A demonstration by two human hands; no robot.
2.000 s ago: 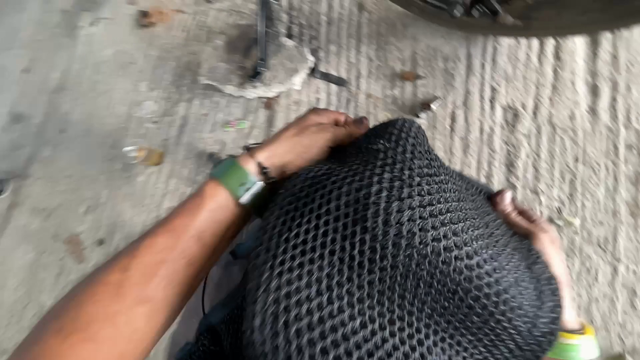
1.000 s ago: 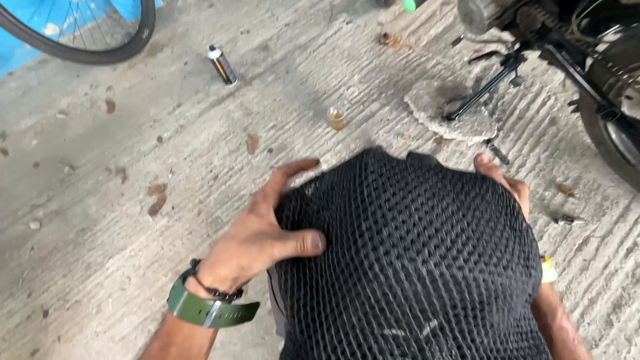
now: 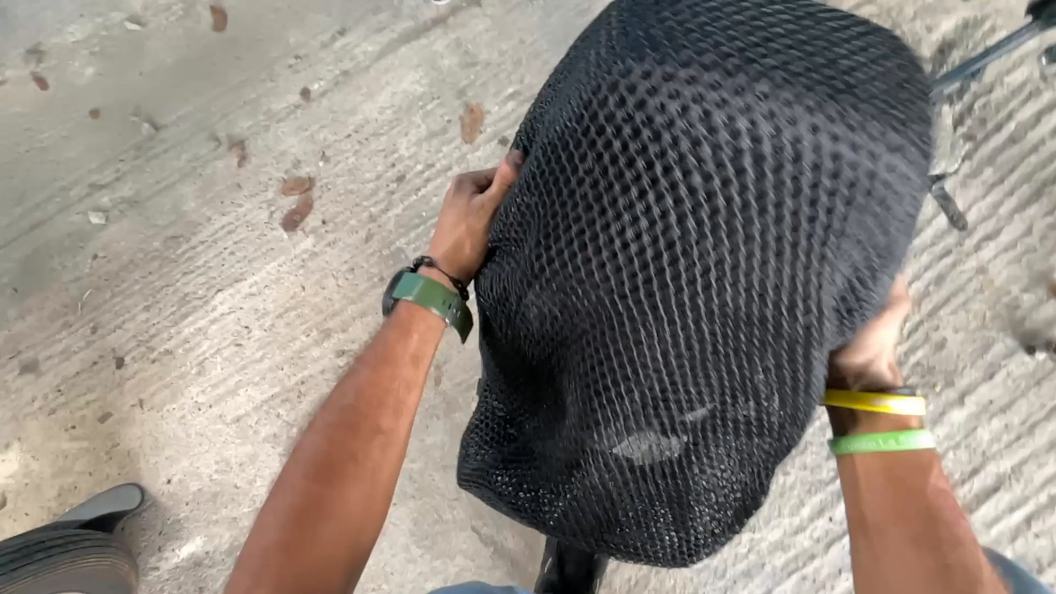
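A motorcycle seat in a black mesh cover fills the middle of the view, held up between both hands. My left hand grips its left edge, the thumb lying along the side; a watch with a green strap is on that wrist. On the opposite side, my right hand holds the lower right edge, its fingers mostly hidden under the cover. A yellow band and a light green band circle the right wrist. Near the bottom of the mesh is a pale worn patch.
Ridged concrete ground with scattered dry leaves lies below. Part of a black wheel or tyre shows at the lower left. A metal stand leg reaches in at the upper right. A black shoe is below the cover.
The mesh-covered seat now shows more of its length, extending farther up the view. My left hand has shifted along its left edge. The view has moved, and the motorcycle is mostly out of it.
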